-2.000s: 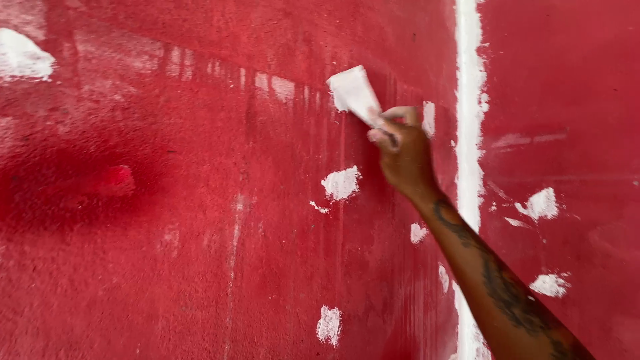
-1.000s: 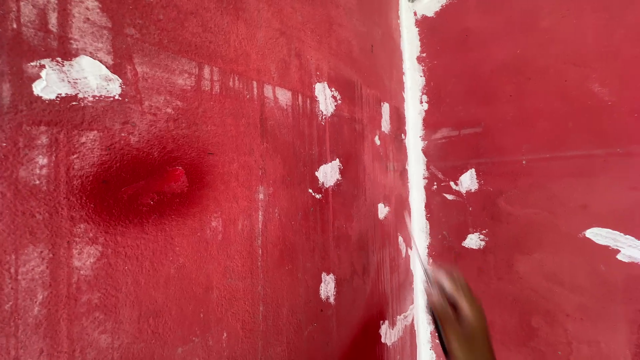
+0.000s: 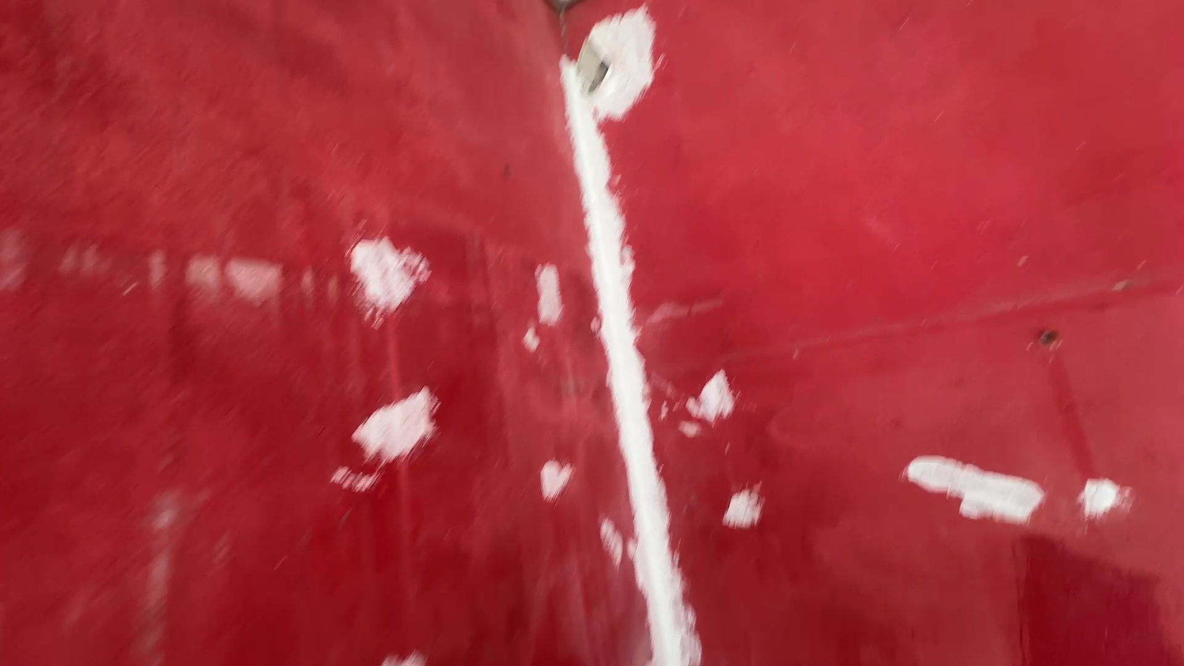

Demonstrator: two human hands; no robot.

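Observation:
Neither my left hand nor my right hand shows in the head view now, so what they hold is hidden. A red painted wall [image 3: 879,185] fills the view and meets another red wall [image 3: 231,166] at a corner. Down that corner runs a long white band of filler [image 3: 622,351]. White filler patches [image 3: 387,276] lie left of it, among them one lower down [image 3: 398,427]. On the right wall are a small patch [image 3: 715,398] and a longer smear [image 3: 976,488]. The picture is somewhat blurred.
Near the top of the corner, a white patch [image 3: 624,60] surrounds a small opening or fitting [image 3: 593,69], too unclear to name. A small dark hole [image 3: 1047,338] marks the right wall, below a faint ridge or line [image 3: 888,328].
A hand with a white-bladed scraper was at a left wall patch, then lower by the corner, blurred; it is now out of view. The view has shifted up and right.

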